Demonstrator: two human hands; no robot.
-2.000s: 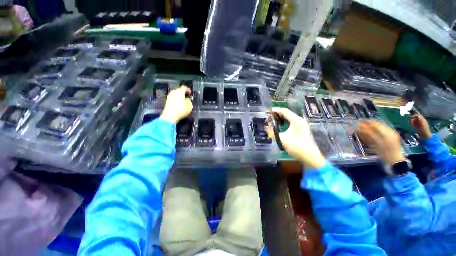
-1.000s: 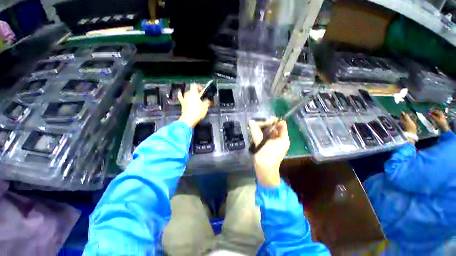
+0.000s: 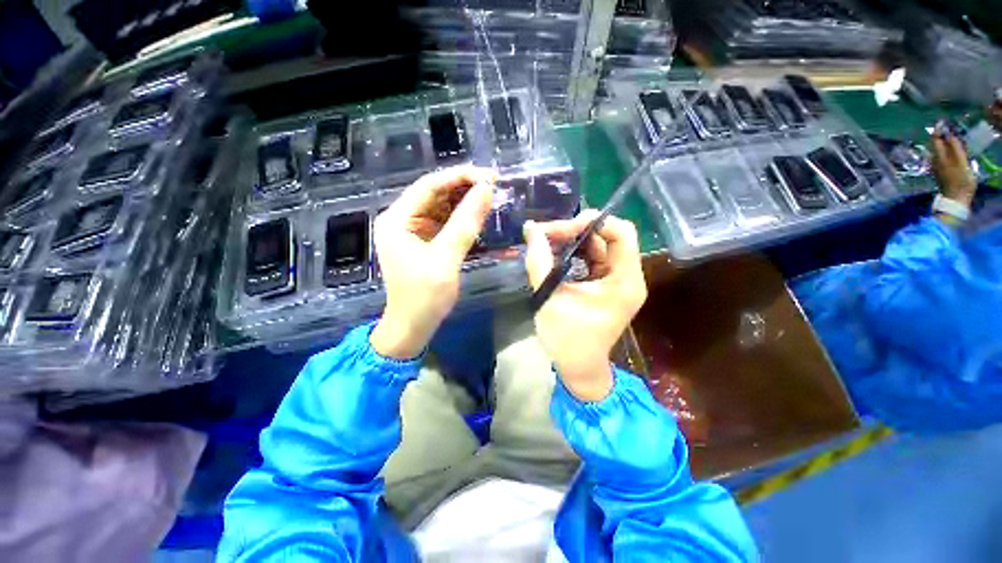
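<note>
My left hand is raised over the front of the blister tray, its thumb and forefinger pinched on a dark phone part with a shiny surface. My right hand is right of it, closed round long dark tweezers that point up and right; its fingertips are close to the part's lower edge, and touching cannot be told. The clear tray holds black phones in two rows; one back-row pocket shows no phone. My hands hide the front right pockets.
Stacked filled trays stand at the left. A neighbouring tray at the right holds phones, with some pockets empty. An open brown carton with clear and reddish scraps is below the bench. Another person's hand works at far right.
The view has shifted. My left hand has moved from the tray's back row to its front with the dark part in its fingers. My right hand still grips the tweezers, now beside it.
</note>
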